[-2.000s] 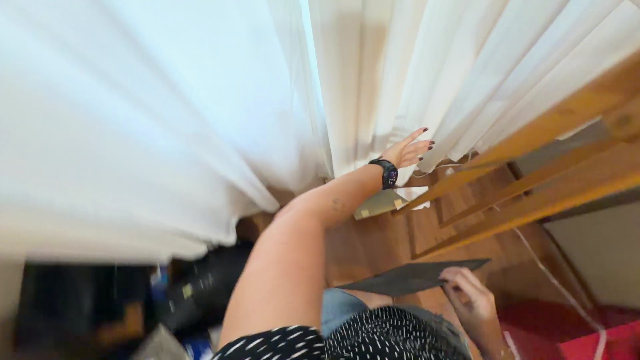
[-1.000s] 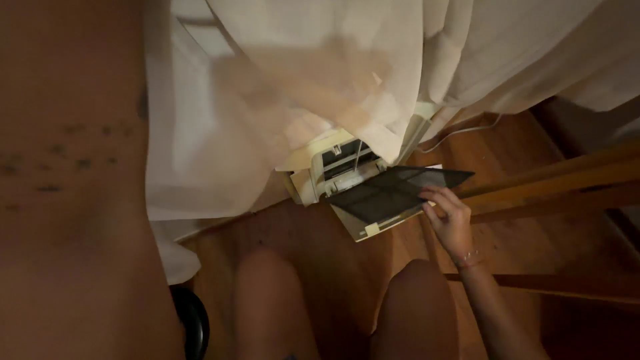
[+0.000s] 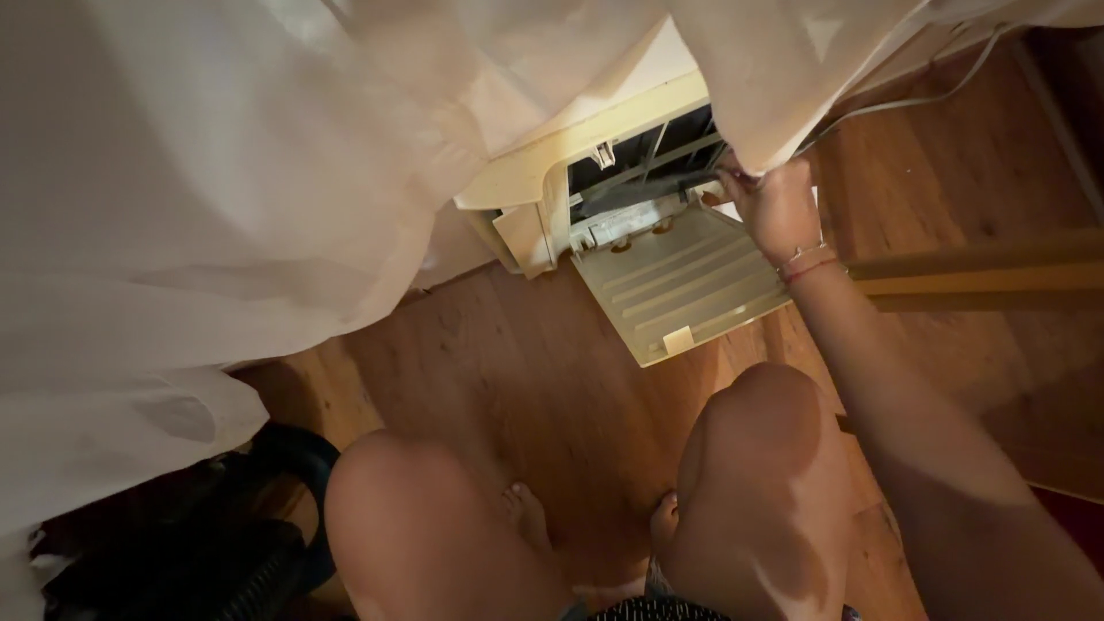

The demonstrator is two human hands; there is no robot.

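Observation:
My right hand [image 3: 776, 207], with a bracelet and a red string at the wrist, pinches the end of a thin dark mesh filter panel [image 3: 642, 197]. The filter is seen nearly edge-on, tilted across the lower part of the opening of a cream plastic appliance housing [image 3: 552, 155]. A ribbed cover [image 3: 690, 285] is hinged down from the housing's lower edge and hangs over the floor. Behind the opening, a frame with crossing bars [image 3: 660, 142] shows. White curtain fabric [image 3: 776, 78] drapes over the housing and touches my right hand. My left hand is out of view.
The curtain [image 3: 285, 172] fills the upper left. A white cable [image 3: 914, 102] runs along the wall at the upper right. Wooden bars [image 3: 983, 276] cross the right side. A black curved hose or handle [image 3: 315, 474] lies at the lower left. My knees and feet are above the wooden floor [image 3: 466, 371].
My right hand has brought the dark filter from above the lowered cover to the housing's opening. My left hand, in front of the curtain two seconds ago, is no longer seen. The view has moved closer.

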